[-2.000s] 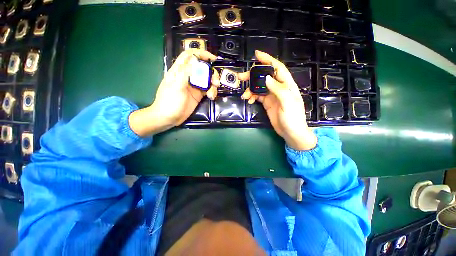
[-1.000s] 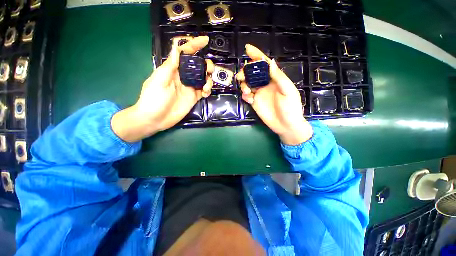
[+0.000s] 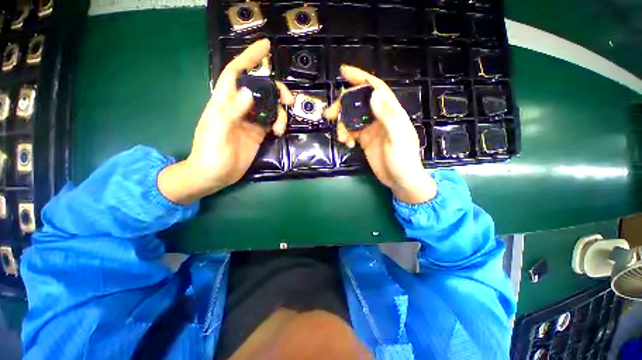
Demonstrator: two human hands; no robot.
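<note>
My left hand (image 3: 224, 130) holds a smartwatch unit (image 3: 262, 100), screen up, dark with small green and red marks. My left thumb tip lies at its left edge. My right hand (image 3: 393, 137) holds a second smartwatch unit (image 3: 356, 107), its screen dark with small white and green marks, the thumb at its right edge. Both are held above the front of the black working tray (image 3: 310, 152). Between the hands a light gold watch case (image 3: 307, 107) lies back up in a pocket. A black watch case (image 3: 305, 62) lies behind it.
Gold watch cases (image 3: 303, 20) lie back up at the tray's far left. Dark units (image 3: 452, 140) sit in its right pockets. A full tray (image 3: 51, 140) stands at the left. A white fan (image 3: 602, 257), a small dark item (image 3: 538, 271) and another tray (image 3: 571, 325) are at the lower right.
The left unit's screen went from white to dark text, then to dark with coloured marks. The right screen also changed. My left thumb moved onto its unit's edge. The view shifted slightly.
</note>
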